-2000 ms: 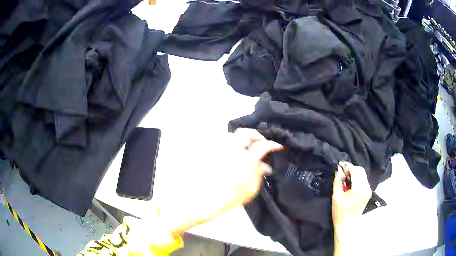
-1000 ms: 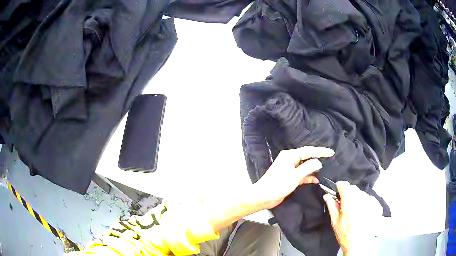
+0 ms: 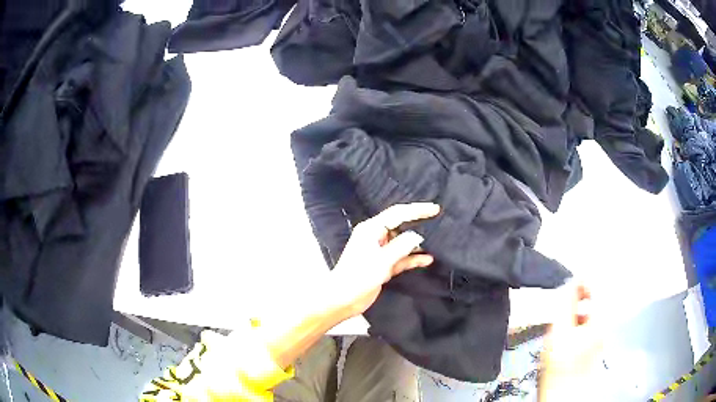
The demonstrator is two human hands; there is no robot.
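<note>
Black shorts (image 3: 471, 228) lie bunched at the front edge of the white table (image 3: 243, 133), with the gathered waistband at the left and one leg hanging over the edge. My left hand (image 3: 377, 259) rests over the shorts near the waistband, fingers apart, with no cloth visibly pinched. My right hand (image 3: 577, 338) is off to the right of the shorts, blurred and washed out. A small reddish spot shows at its fingers; whether it holds snips cannot be told.
A black smartphone (image 3: 166, 234) lies left of the work. Heaped dark garments stand at the left (image 3: 78, 165) and behind the shorts (image 3: 487, 55). Thread scraps and yellow-black tape (image 3: 38, 383) are on the floor. More clothing (image 3: 697, 157) is at the far right.
My right hand has moved away from the shorts to the right. My left hand has drawn back from the cloth it was at beside the snips. The view has shifted to the right.
</note>
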